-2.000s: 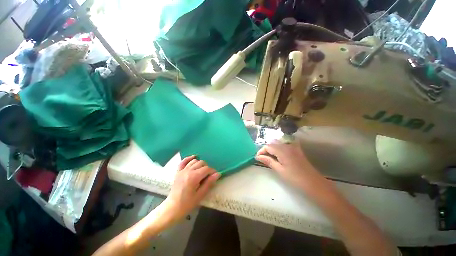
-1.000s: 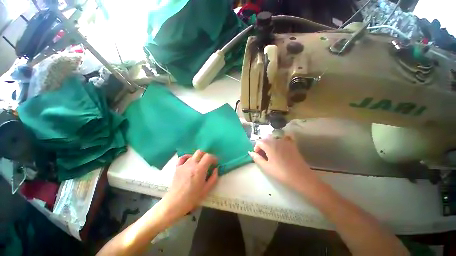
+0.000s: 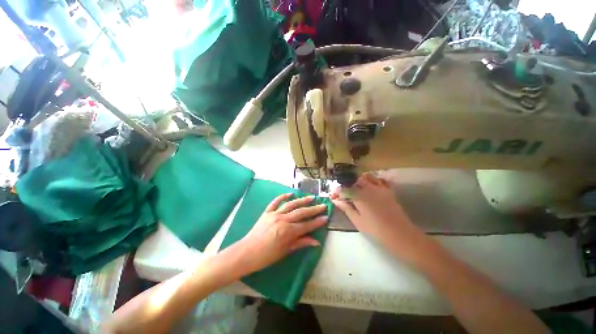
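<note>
A green fabric piece lies at the needle area with its far edge near the presser foot; its near corner reaches the table's front edge. My left hand lies flat on it, fingers spread, pressing it down. My right hand is beside the presser foot, its fingertips at the piece's far right corner; some fingers are hidden behind the machine head. A folded hem runs along the right edge. A second green piece lies flat to the left. The beige sewing machine stands above.
A pile of green pieces is at far left. A larger green cloth heap is behind the table. An off-white lamp hangs left of the machine head. The white table's marked front edge runs below my forearms.
The fabric piece has turned so its hemmed edge points towards me. My left hand has moved right and up onto it, from its near edge. The camera view has shifted.
</note>
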